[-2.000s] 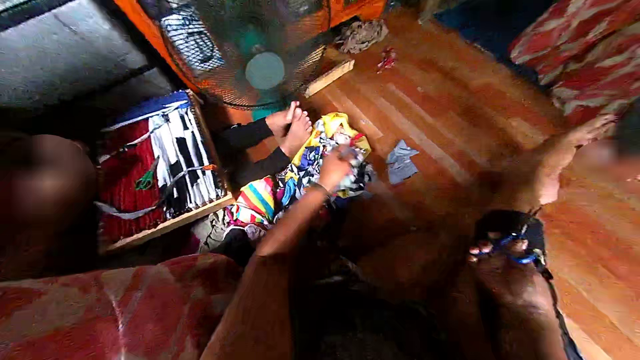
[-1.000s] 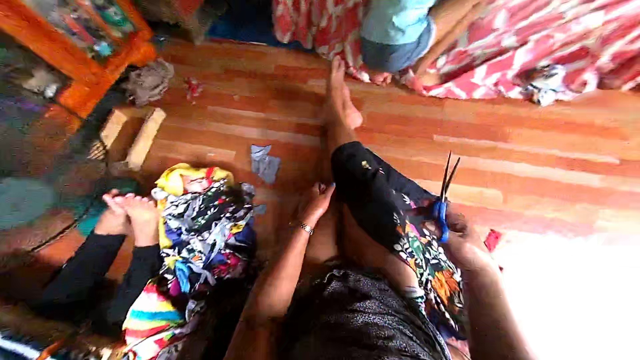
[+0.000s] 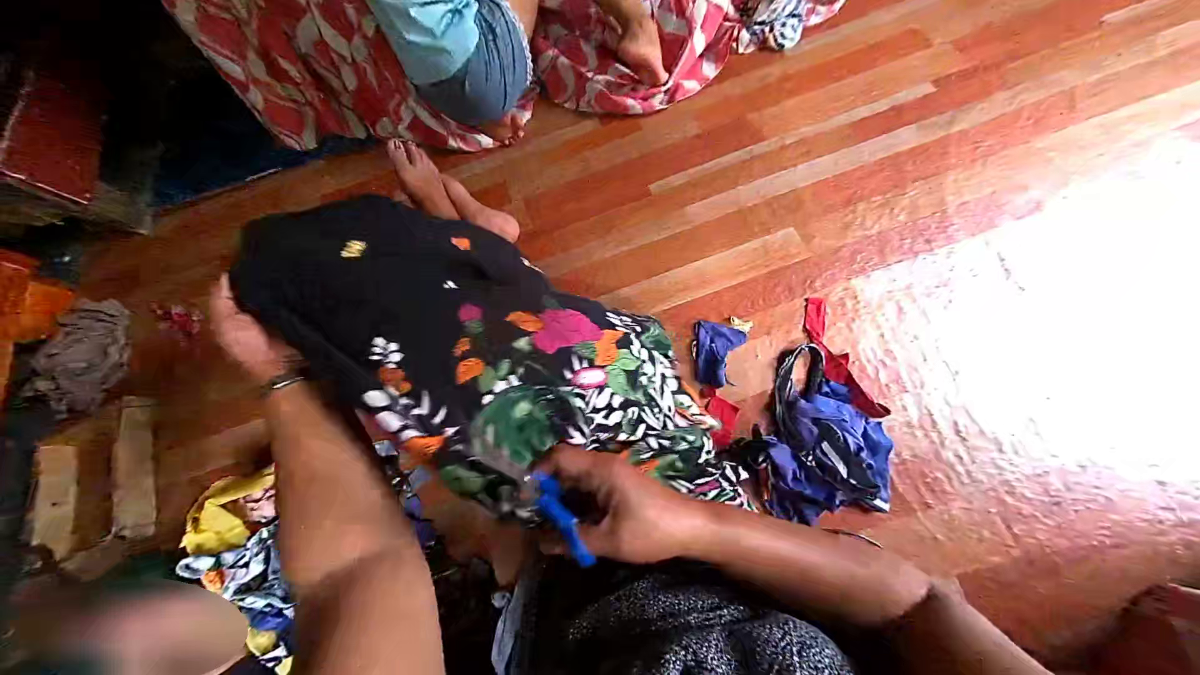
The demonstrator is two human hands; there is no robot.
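Observation:
A black cloth with a colourful floral print point(image 3: 525, 347) is spread across my lap and held out to the left. My left hand point(image 3: 248, 337), with a band at the wrist, grips its far left edge. My right hand point(image 3: 609, 506) holds scissors with blue handles point(image 3: 561, 517) at the near edge of the cloth. The blades lie blurred against the print, so whether they are open cannot be told.
Blue and black cloth scraps point(image 3: 825, 450) and a red strip point(image 3: 830, 356) lie on the wood-patterned floor at right. Patterned clothes point(image 3: 248, 562) are heaped at lower left near wooden pieces point(image 3: 134, 469). Another person point(image 3: 469, 56) sits on red-and-white fabric at the top.
The floral cloth, over my leg one second ago, is now stretched out to the left in my left hand. My right hand has brought the scissors to its near edge. The view has shifted.

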